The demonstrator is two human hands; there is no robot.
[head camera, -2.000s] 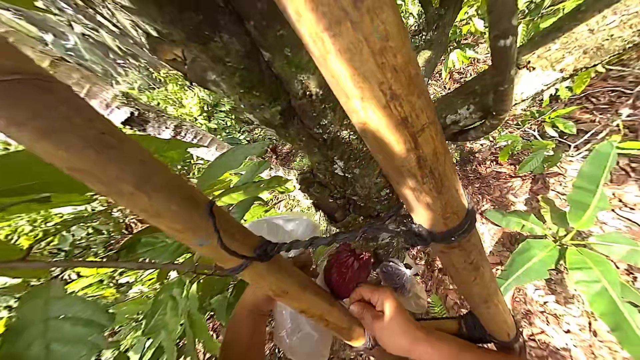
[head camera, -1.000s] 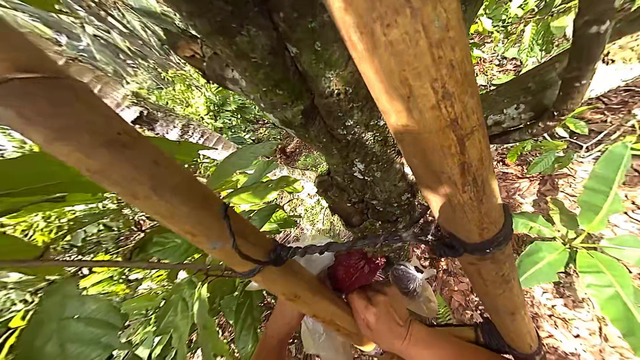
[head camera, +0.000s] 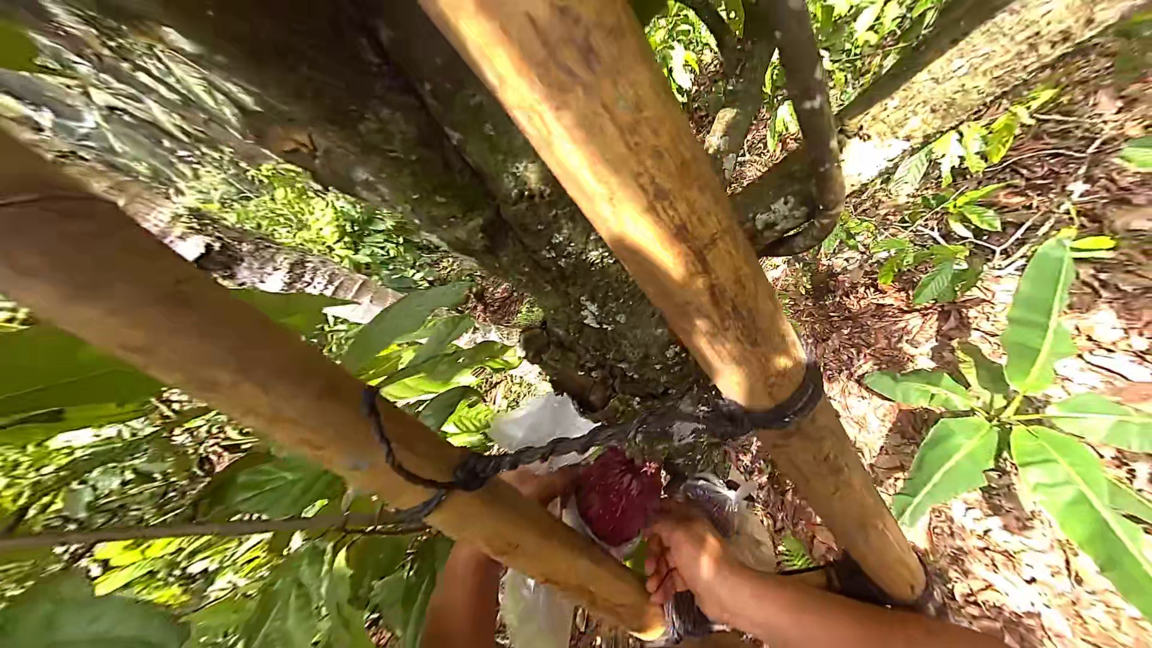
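Low in the head view, a dark red rounded thing (head camera: 617,497), possibly a fruit or pod, shows between my hands. My left hand (head camera: 542,484) is at its left side, partly hidden behind a wooden pole (head camera: 297,387); its grip cannot be made out. My right hand (head camera: 686,551) is just below and right of it, fingers curled, with a bit of green by the fingertips. White translucent plastic (head camera: 538,423) hangs behind and below my left hand. A clear plastic bag (head camera: 720,504) with dark contents lies right of the red thing.
A second wooden pole (head camera: 666,198) slants down on the right. Twisted black cord (head camera: 585,443) ties both poles together. Behind them rises a mossy tree trunk (head camera: 576,261). Broad-leaved plants (head camera: 999,414) stand at the right over leaf litter, and foliage fills the left.
My right hand has shifted from over the red thing to its lower right, so more of it shows. The view has swung somewhat.
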